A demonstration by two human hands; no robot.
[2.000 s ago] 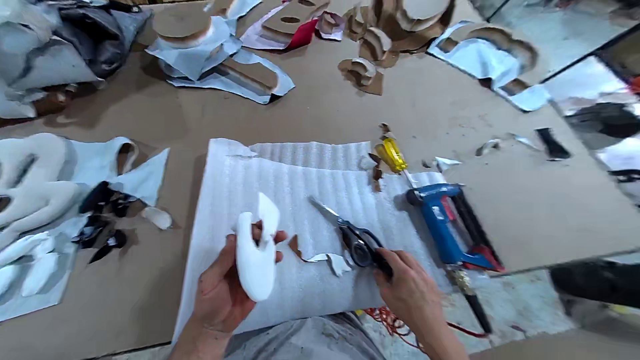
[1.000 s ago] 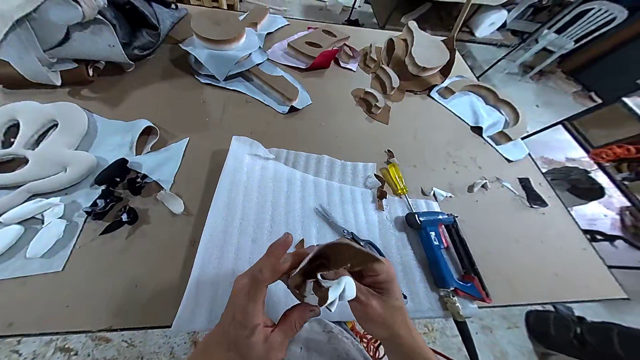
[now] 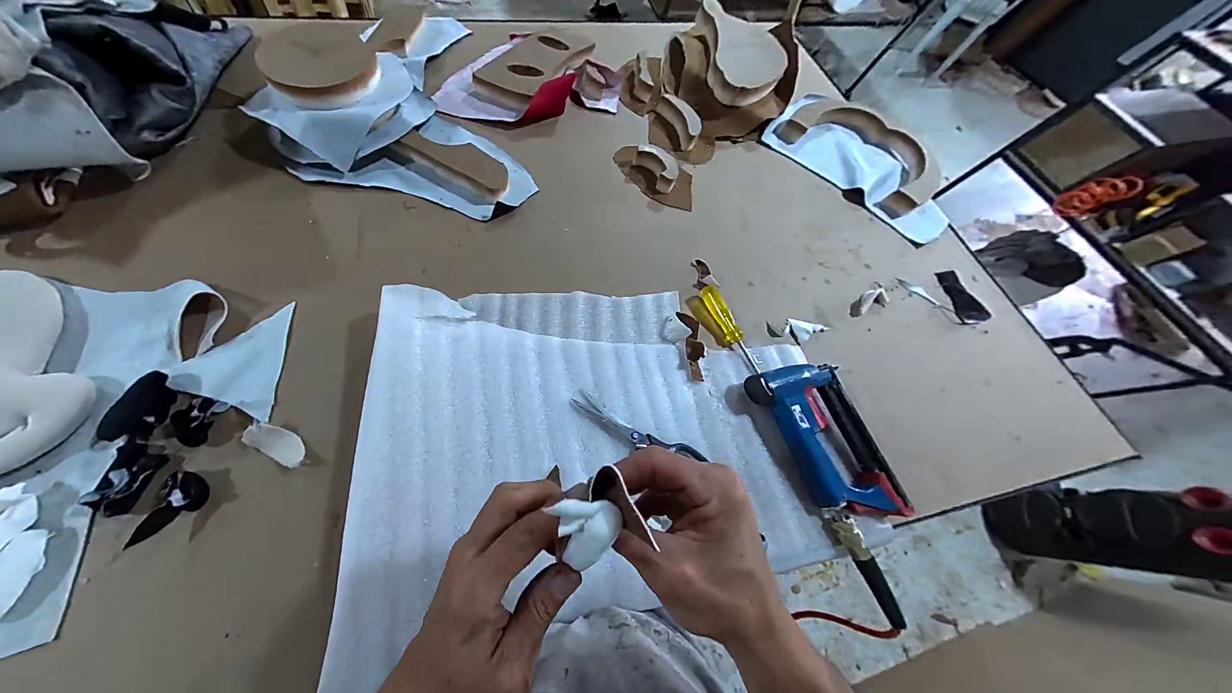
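Note:
My left hand (image 3: 505, 568) and my right hand (image 3: 698, 539) meet low in the view, above a sheet of white foam (image 3: 462, 423). Between them is a small padded white piece (image 3: 589, 531), pinched by my left fingers and thumb. A curled brown-and-white strip of material (image 3: 626, 500), apparently leather, is in my right fingers against it. Scissors (image 3: 626, 428) lie on the foam just beyond my right hand, their handles partly hidden. To their right lie a yellow-handled screwdriver (image 3: 717, 316) and a blue pneumatic stapler (image 3: 813, 433) with a hose fitted.
Covered cream shapes (image 3: 38, 385) and black pieces (image 3: 140, 409) lie at left. Behind are a round board shape (image 3: 316, 63) on pale material, brown curved pieces (image 3: 674, 125) and a curved board piece (image 3: 871, 144). The table's edge (image 3: 1039, 486) runs along the right.
The scissors, held in my right hand two seconds ago, now lie on the foam. Both hands have come together; the brown material is curled smaller between them than one second ago.

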